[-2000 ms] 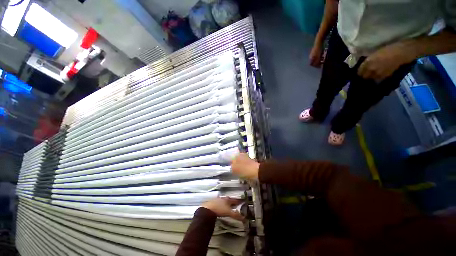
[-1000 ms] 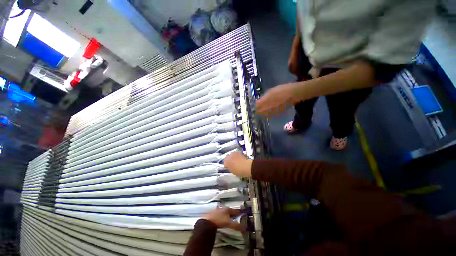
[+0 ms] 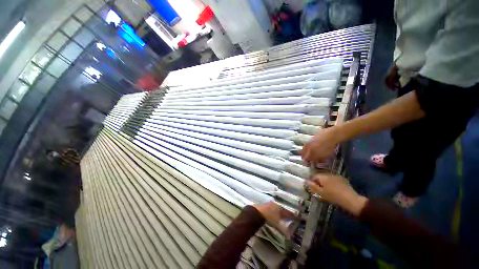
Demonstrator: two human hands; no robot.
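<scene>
The white fabric panel [image 3: 226,123] lies in long ridges over the tube rack, puckered at its near end. The beige fabric panel [image 3: 142,205] lies beside it on the left, with loose folds at its end. My left hand [image 3: 276,211] lies at the end of the last white ridges, beside the beige; its fingertips are blurred. My right hand [image 3: 332,191] pinches the white fabric's end edge next to the rack end bar [image 3: 313,223]. The fabric between its fingertips is mostly hidden.
A person [image 3: 438,63] stands at the right, with one hand [image 3: 321,146] on the white fabric's end just beyond my right hand. Bare metal tubes [image 3: 320,44] show behind the white panel. Bagged goods [image 3: 330,18] stand at the back. Yellow lines mark the floor.
The view has turned and shows more of the beige panel. The other person's hand has reached over the end bar onto the white fabric. Both my hands remain at the fabric end.
</scene>
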